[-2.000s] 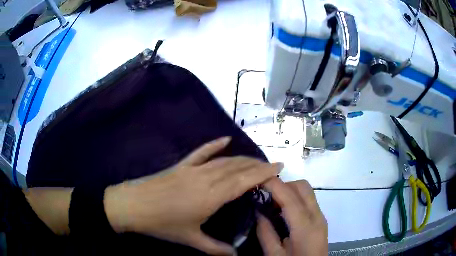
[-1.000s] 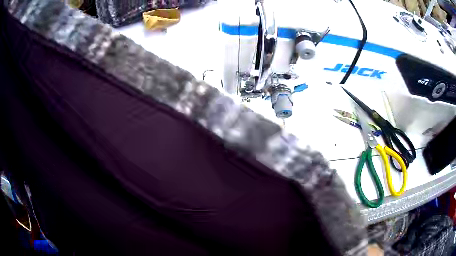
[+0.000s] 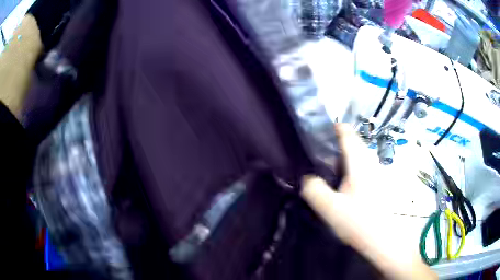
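The garment's dark purple lining [image 3: 186,115] hangs large and blurred across the left and middle, with grey plaid shell fabric [image 3: 71,186] at its left and a plaid edge at its right. A small plaid-trimmed edge [image 3: 211,219] crosses the lower lining. My right hand [image 3: 342,188] grips the garment's right edge between thumb and fingers, left of the machine's needle area. Of my left arm only the bare forearm and dark wristband show at the upper left; the hand itself is not visible.
The white JACK sewing machine [image 3: 438,117] stands at the right. Green-handled scissors [image 3: 431,238], yellow-handled snips [image 3: 455,232] and black shears [image 3: 466,210] lie near the table's right front edge. A pink thread cone [image 3: 397,12] and plaid fabric [image 3: 320,19] are behind.
The garment has been lifted off the table and swung round, its plaid edge now steeper. My left arm has moved to the upper left. My right hand has come back into view on the edge.
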